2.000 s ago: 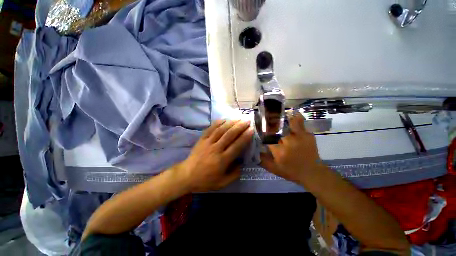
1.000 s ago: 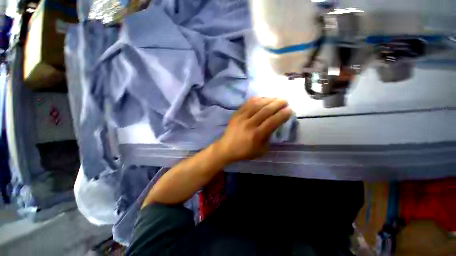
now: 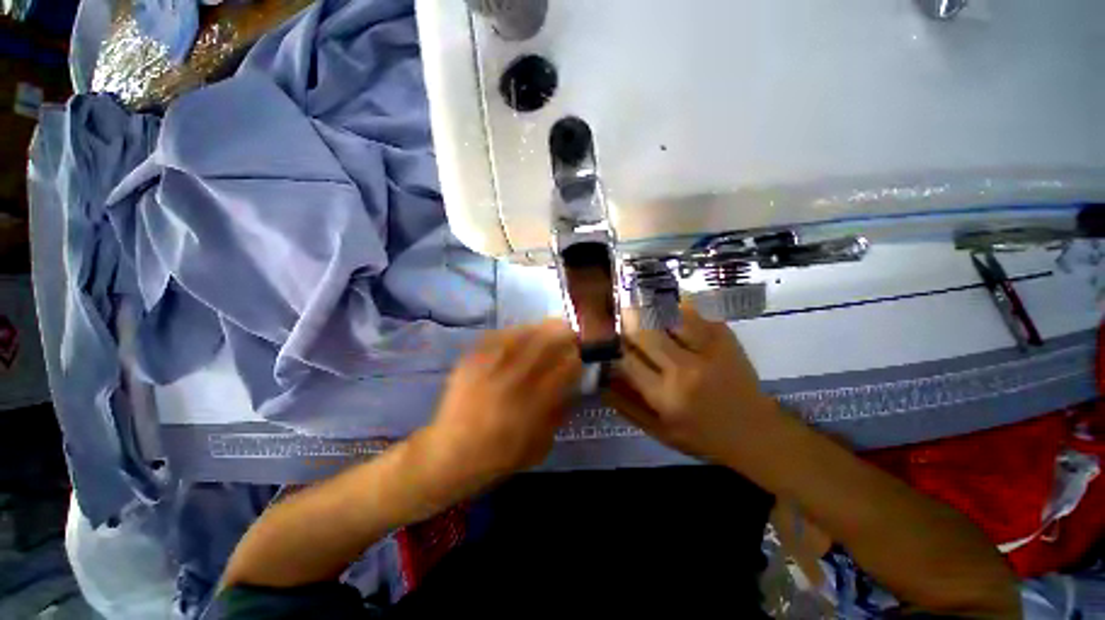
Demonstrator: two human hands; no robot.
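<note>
The white sewing machine head [image 3: 776,109] fills the upper right. Its shiny looped take-up lever guard [image 3: 591,291] hangs over my fingers and hides the needle area. My left hand [image 3: 509,394], bare and slightly blurred, lies left of the guard with bent fingers. My right hand [image 3: 691,382] lies just right of it, fingertips close to the left hand's. A small bit of cloth seems to show between them; whether either hand grips it is hidden. The large blue-grey garment body [image 3: 279,206] lies heaped on the table left of the head.
Thread snips [image 3: 1008,298] lie right of the needle area. A measuring scale [image 3: 327,443] runs along the front table edge. Blue-grey strips [image 3: 103,327] hang over the left edge. A red bag [image 3: 1006,484] is below right, a white plastic bag [image 3: 109,557] below left.
The view swung right and back. A second ago only my left hand showed, flat by the needle area; now both hands are together under the guard. The garment heap lies much the same.
</note>
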